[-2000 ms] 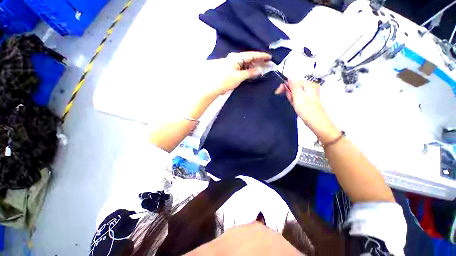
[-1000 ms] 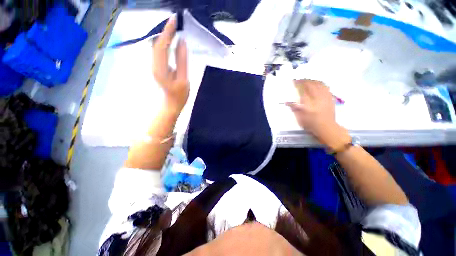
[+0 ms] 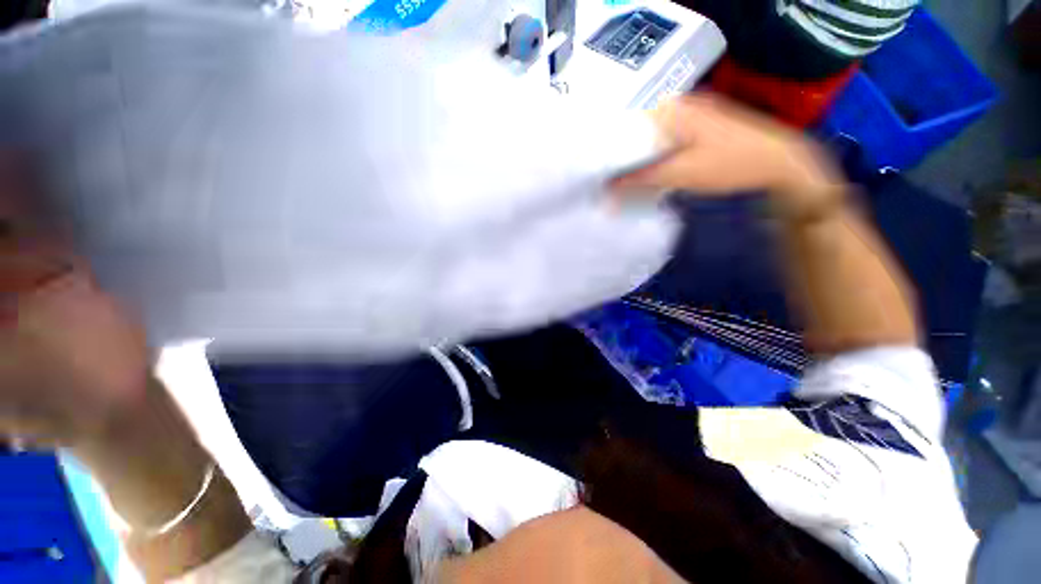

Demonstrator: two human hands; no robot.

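Observation:
A large white panel (image 3: pixel 377 194), blurred by motion, is stretched in the air between my two hands. My right hand (image 3: pixel 731 148) grips its right end between thumb and fingers. My left hand (image 3: pixel 74 331) is at its left end, blurred and cut off by the left edge; its fingertips are hidden or unclear. A navy panel (image 3: pixel 331 422) hangs below the white panel, near my lap. The table surface is mostly hidden behind the white panel.
A white control box with a display (image 3: pixel 634 40) and a grey knob (image 3: pixel 524 38) are at the top. Dark navy fabric (image 3: pixel 879 251) lies at the right, near a blue bin (image 3: pixel 925 91). Striped and red cloth is at the upper right.
The view has turned right. My right hand, earlier over the table with a small tool, now holds the white panel's end. The white panel is lifted and spread, and my left hand is at the far left.

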